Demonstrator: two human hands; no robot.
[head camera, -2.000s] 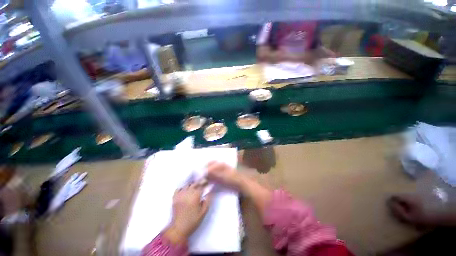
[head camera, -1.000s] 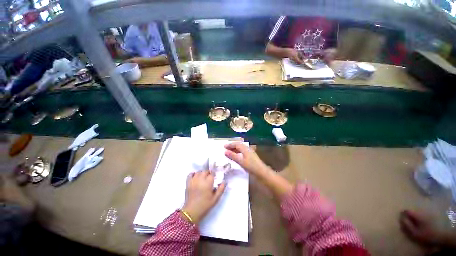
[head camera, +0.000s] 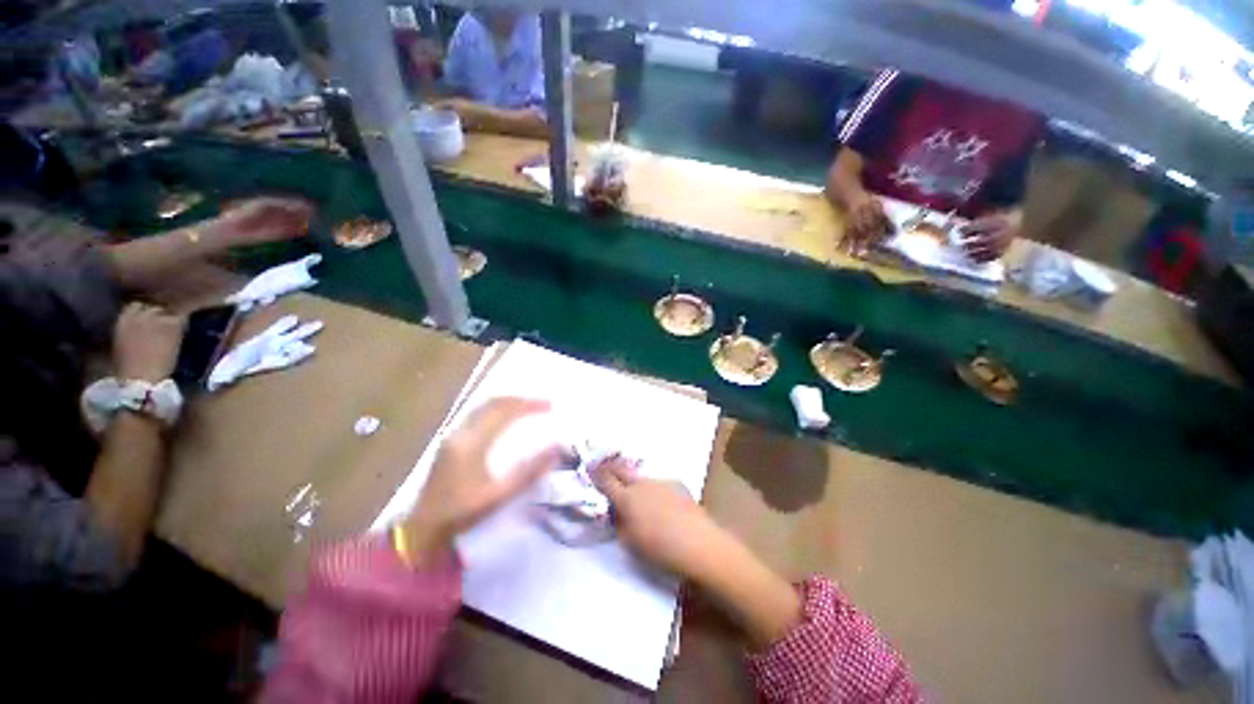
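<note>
A stack of white tissue paper (head camera: 564, 605) lies on the brown-covered bench in front of me. A partly wrapped piece (head camera: 580, 502), a crumpled white bundle with a thin post or edge showing on top, sits on the stack. My right hand (head camera: 657, 516) is on the bundle's right side, fingers and thumb closed on its top. My left hand (head camera: 475, 475) is slightly blurred, fingers apart, raised just left of the bundle. What is inside the paper is mostly hidden.
Gold metal fittings (head camera: 744, 359) lie on the green conveyor belt (head camera: 605, 310). A small white block (head camera: 810, 406) is at its edge. A metal post (head camera: 413, 206) stands beyond the stack. White gloves (head camera: 268, 351), a phone (head camera: 206, 344) and a neighbour's arms are left; another person works opposite.
My left hand has come off the bundle and opened to its left. My right hand has moved onto the bundle. The view has turned, and a neighbour's arms now reach in at left.
</note>
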